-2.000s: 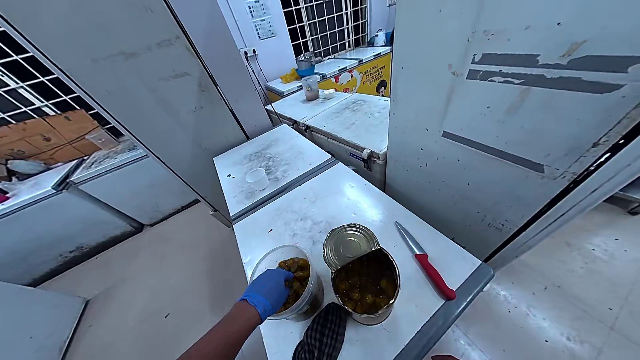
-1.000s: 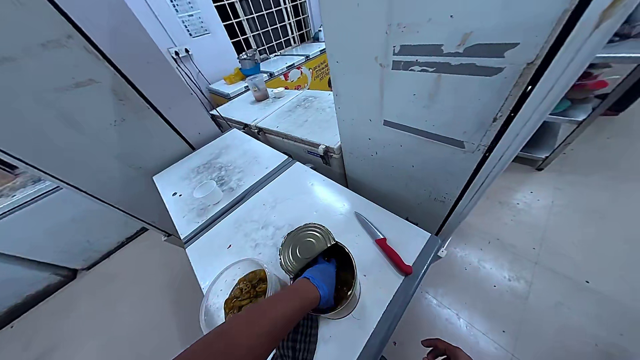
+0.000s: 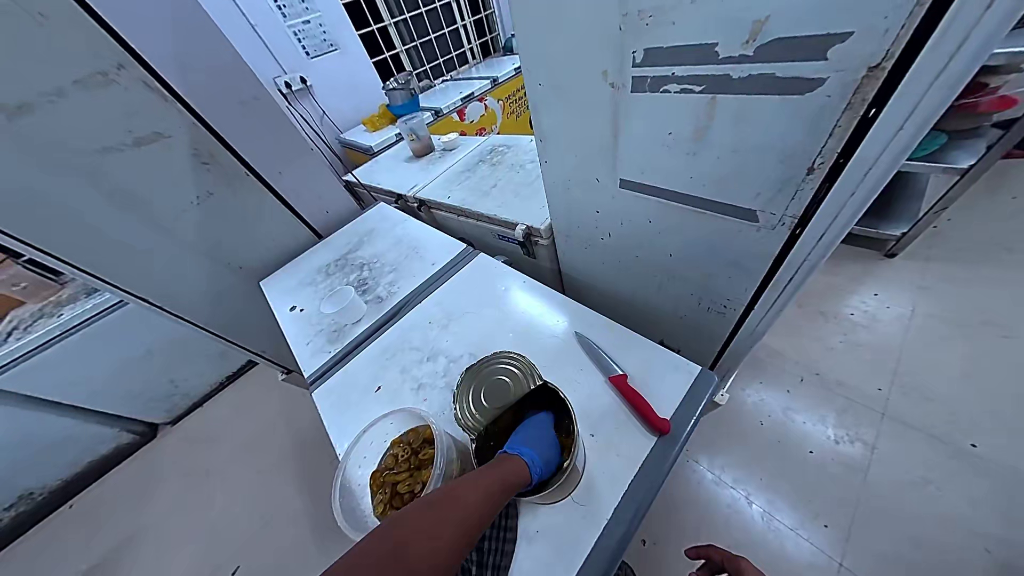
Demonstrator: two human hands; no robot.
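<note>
My left hand (image 3: 534, 448), in a blue glove, reaches into a large opened tin can (image 3: 570, 474); its fingers are hidden inside, so what they hold cannot be told. The can's round metal lid (image 3: 494, 388) is bent up and still attached. Left of the can, a translucent plastic tub (image 3: 352, 480) holds sliced green pickled peppers (image 3: 404, 470). A knife with a red handle (image 3: 638, 404) lies to the right of the can, blade pointing away. My bare right hand (image 3: 720, 562) shows partly at the bottom edge, off the counter, fingers apart and holding nothing visible.
A small translucent cup (image 3: 344, 306) stands on the far white lid. A checked cloth (image 3: 494, 544) is under my left forearm. Tall cabinet panels (image 3: 680, 160) rise on both sides. Behind are chest freezers (image 3: 496, 180) with a plastic jug (image 3: 416, 134); a metal shelf (image 3: 948, 160) stands right.
My left hand was in the tub two seconds ago, then moved right into the can, where it remains. My right hand has come into view at the bottom. The view has turned right.
</note>
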